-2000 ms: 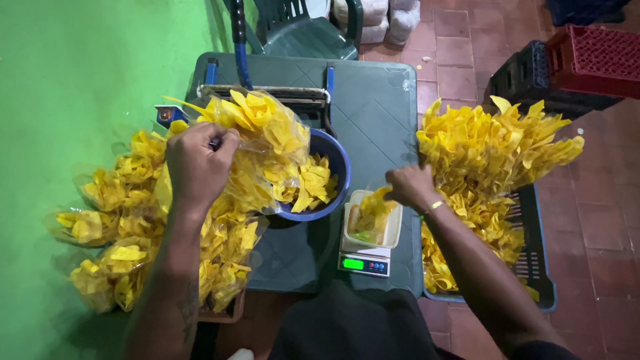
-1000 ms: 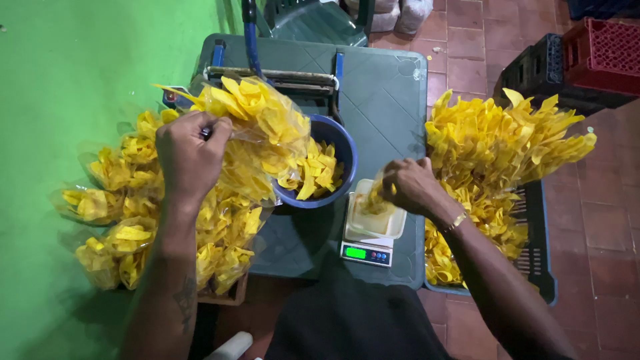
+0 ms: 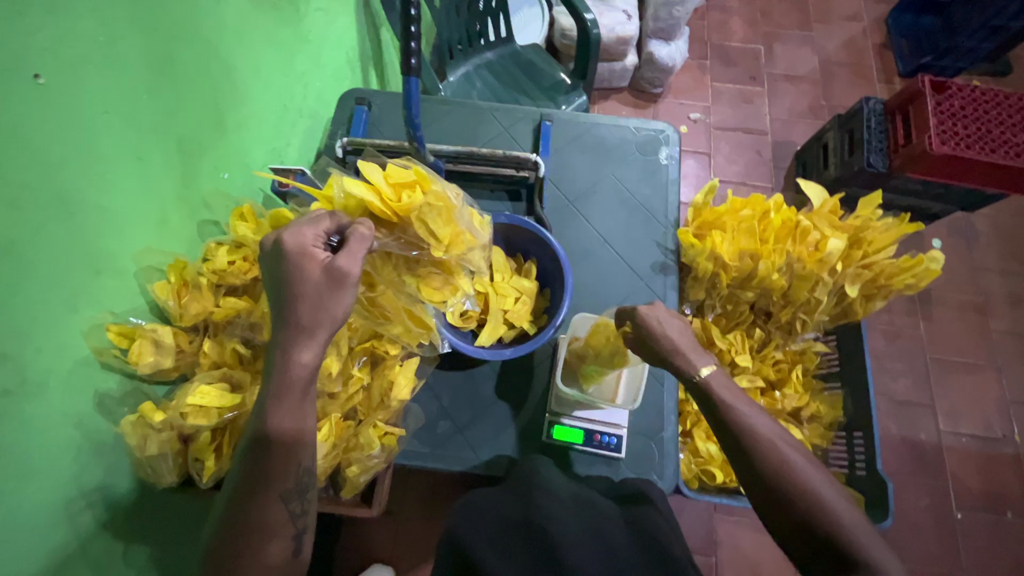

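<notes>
My left hand (image 3: pixel 316 268) is closed on the gathered edge of clear plastic bags of yellow chips (image 3: pixel 416 208), held up over the left part of the table beside a blue bowl (image 3: pixel 564 280) that contains loose yellow chips (image 3: pixel 508 300). My right hand (image 3: pixel 660 336) grips the top of a small clear bag of chips (image 3: pixel 598 352). That bag is in or just over a pale plastic container (image 3: pixel 640 392), which stands on a digital kitchen scale (image 3: pixel 588 444) with a lit green display. What my right fingertips pinch is partly hidden by the hand.
Many filled bags (image 3: pixel 216 408) are heaped at the left by the green wall. More chips (image 3: pixel 768 264) rise from a dark plastic crate (image 3: pixel 876 472) at the right. A bag sealer (image 3: pixel 480 156) with a blue lever stands on the green table (image 3: pixel 616 208). Beyond are a chair (image 3: pixel 512 76) and crates (image 3: pixel 960 132).
The view has shifted somewhat. My right hand has stayed by the container with the small bag, tilting it a little. My left hand still holds up the filled bags.
</notes>
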